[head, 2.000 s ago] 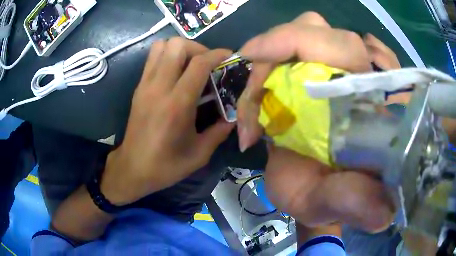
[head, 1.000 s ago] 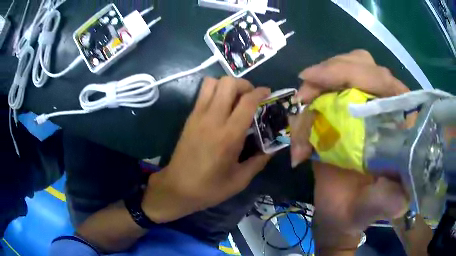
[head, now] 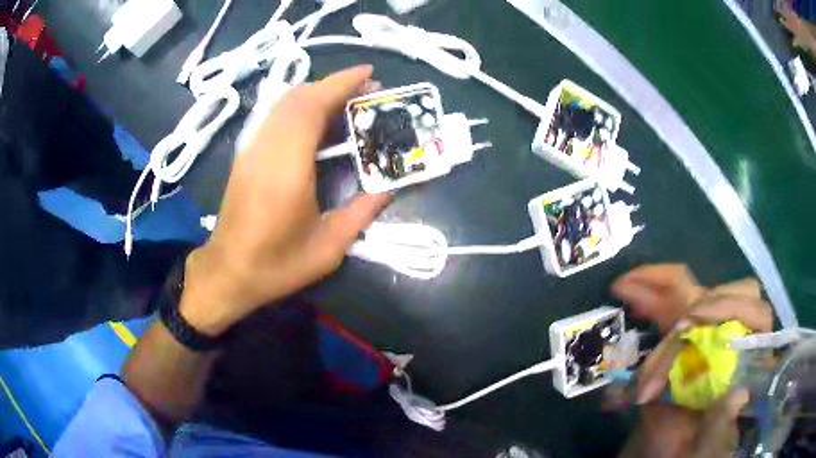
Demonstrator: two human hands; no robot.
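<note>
My left hand (head: 277, 192), with a black wristband, has thumb and fingers at the lower and upper left edges of an open white adapter housing (head: 394, 139); its electronics face up and its two prongs point right. My right hand (head: 667, 358), blurred at the lower right, holds the dispensing gun with yellow wrapping and an amber patch (head: 707, 365). The gun points left at another open adapter (head: 589, 351), whose plug end is partly hidden near the fingers. The nozzle tip is too blurred to tell if it touches.
Two more open adapters, an upper (head: 577, 130) and a lower (head: 573, 228), lie on the dark green worktop. Coiled white cables (head: 407, 249) lie near my left hand. A closed adapter (head: 148, 25) is at upper left. A pale metal strip (head: 689, 161) curves along the right. Another person's hand shows at top right.
The view has shifted and more of the worktop shows. My left hand has left the adapter by the gun and is now at another one. The gun and right hand appear lower and farther right.
</note>
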